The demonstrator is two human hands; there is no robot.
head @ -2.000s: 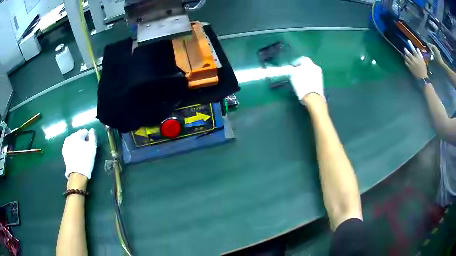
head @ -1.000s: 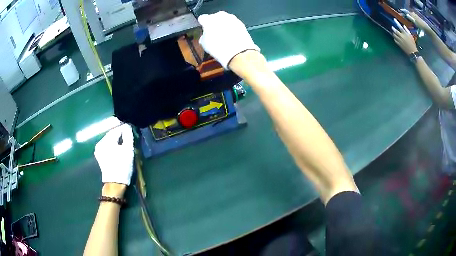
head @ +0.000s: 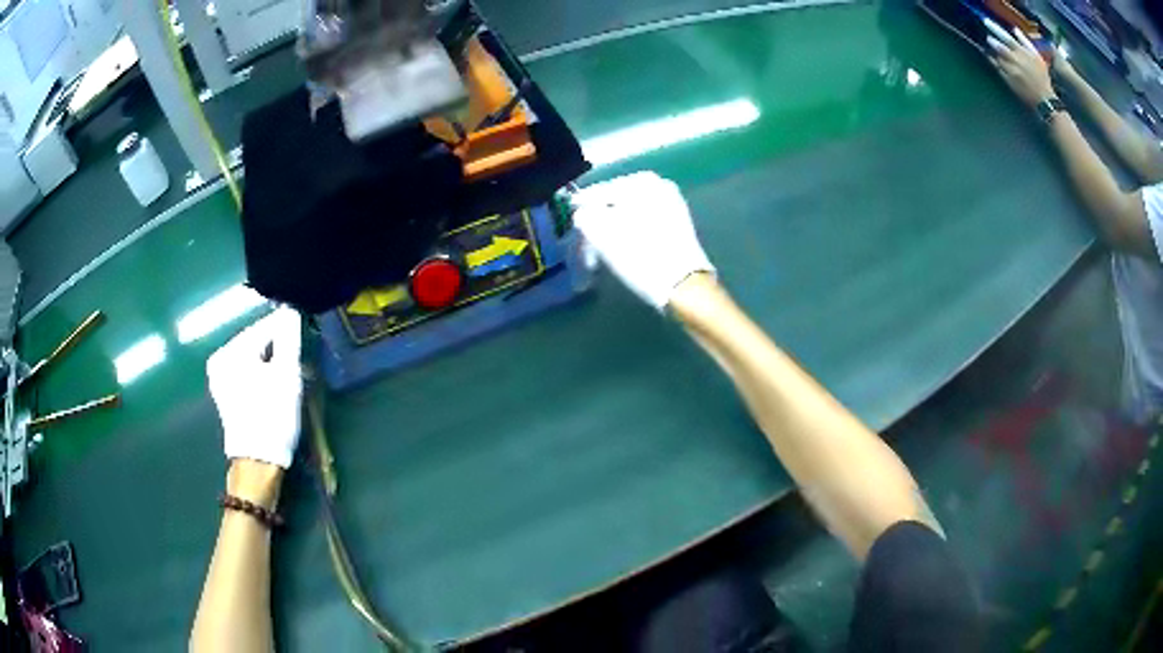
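Observation:
The press stands in front of me, with its blue-grey base (head: 459,334), a round red button (head: 436,283) and a panel with yellow arrows. The silver press head (head: 406,92) is blurred above the orange-brown fixture (head: 497,147). A black cloth (head: 344,204) covers the left and front. My left hand (head: 258,387), in a white glove, is at the left side of the base. My right hand (head: 642,237), in a white glove, is at the right side of the base. The fingertips of both are hidden against the press sides. No phone frame is visible in the fixture.
A hose and cable (head: 334,523) run from the press to the front edge. A bracket with two thin rods (head: 74,411) is at far left, above a small black frame (head: 54,574). A white bottle (head: 143,168) stands behind. Another person's arms (head: 1084,153) are at far right.
My right hand went from the dark piece on the belt to the fixture, then down to the press's right side. My left hand moved to the left side. The press head now looks lower and blurred.

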